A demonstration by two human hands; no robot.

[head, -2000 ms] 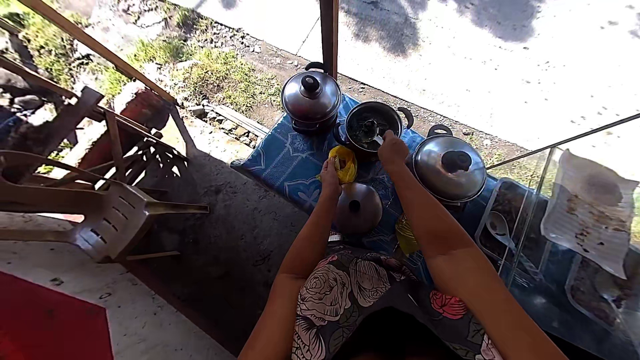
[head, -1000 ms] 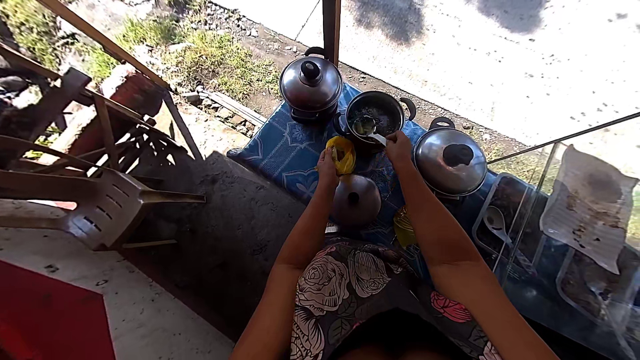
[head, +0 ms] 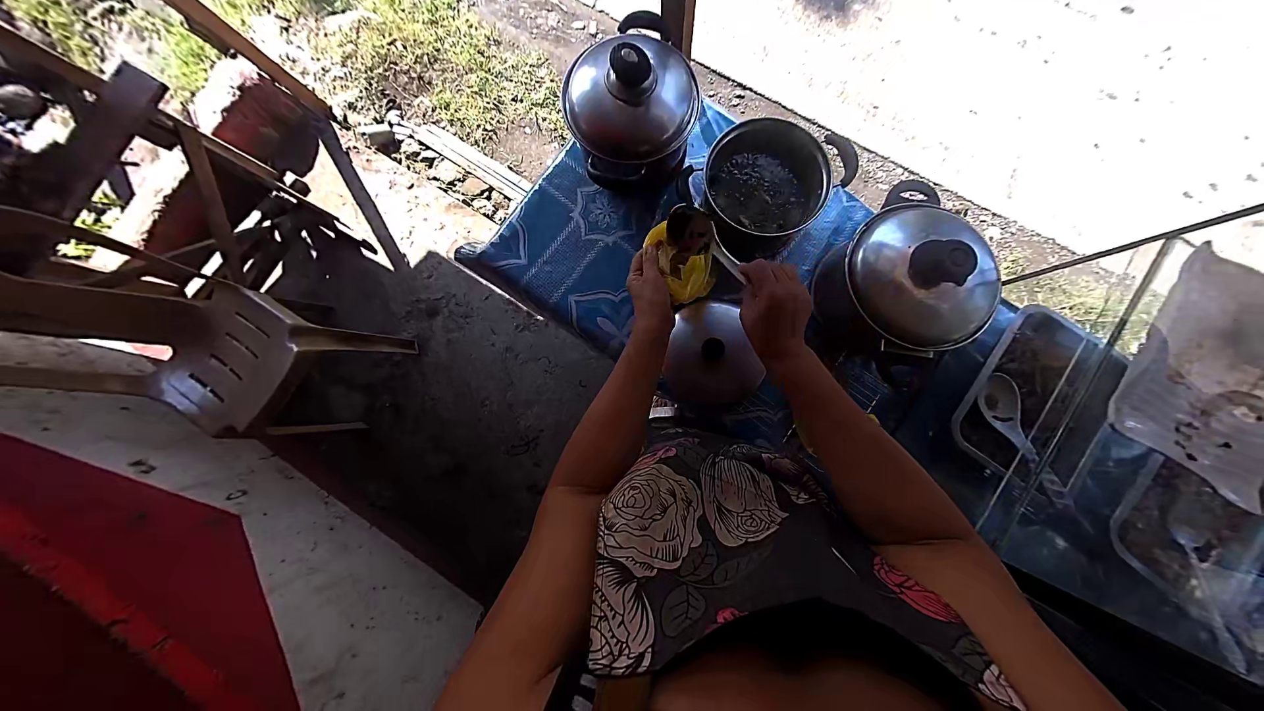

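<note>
My left hand (head: 650,286) holds a yellow plastic bag (head: 694,278) with its mouth open. In my right hand (head: 775,304) is the pale handle of a ladle (head: 688,225), whose dark bowl is tipped over the bag's mouth. Just beyond my hands stands an uncovered metal pot (head: 768,183) with dark, shiny contents. Below the bag is a round metal lid (head: 713,351) with a black knob, partly hidden by my wrists. What the bag holds is too dark to tell.
Lidded metal pots stand at the back left (head: 630,99) and right (head: 924,276) on a blue patterned tablecloth (head: 553,232). A glass case (head: 1076,395) with trays and spoons is at the right. A plastic chair (head: 227,355) lies left, near a wooden railing (head: 212,193).
My right hand has brought the ladle out of the uncovered pot and over the bag. My left hand still holds the yellow bag.
</note>
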